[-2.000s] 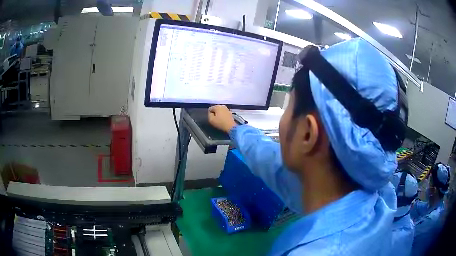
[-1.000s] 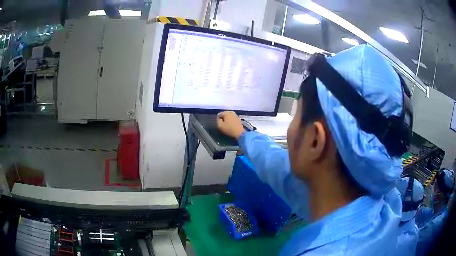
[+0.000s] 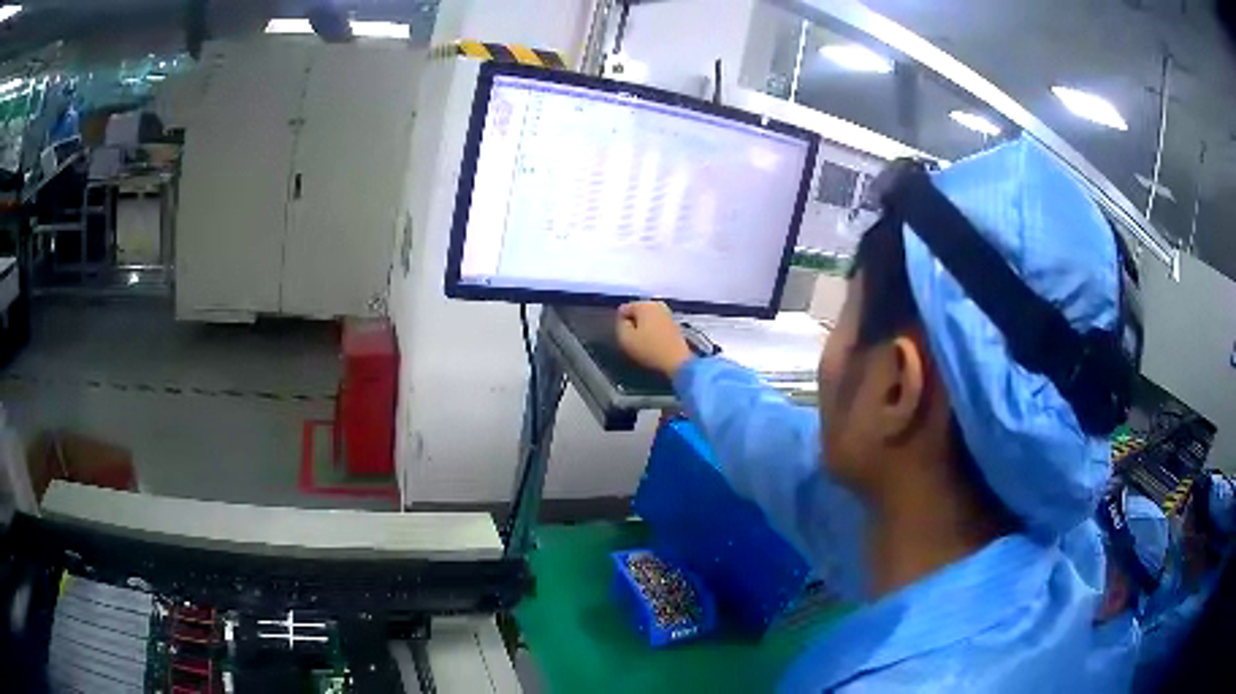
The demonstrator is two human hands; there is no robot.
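Neither of my hands is in view. A circuit board (image 3: 251, 651) lies at the bottom left, cut off by the lower edge, with silver-white parallel bars (image 3: 102, 637) at its left end and orange-red parts beside them. A monitor (image 3: 634, 197) with a white page of small, unreadable text stands in the upper middle. Another person's bare hand (image 3: 653, 336) rests on the shelf below it; what is under the hand is hidden.
The person in blue smock and cap (image 3: 1010, 312) fills the right side. A small blue bin of tiny parts (image 3: 664, 597) stands on the green mat (image 3: 576, 624), by larger blue boxes (image 3: 718, 529). Pale conveyor rail (image 3: 271, 526), red box (image 3: 367, 400), more workers at lower right.
The whole scene has shifted right and slightly down in the picture. The other person's hand stays on the shelf below the monitor. My hands stay out of view.
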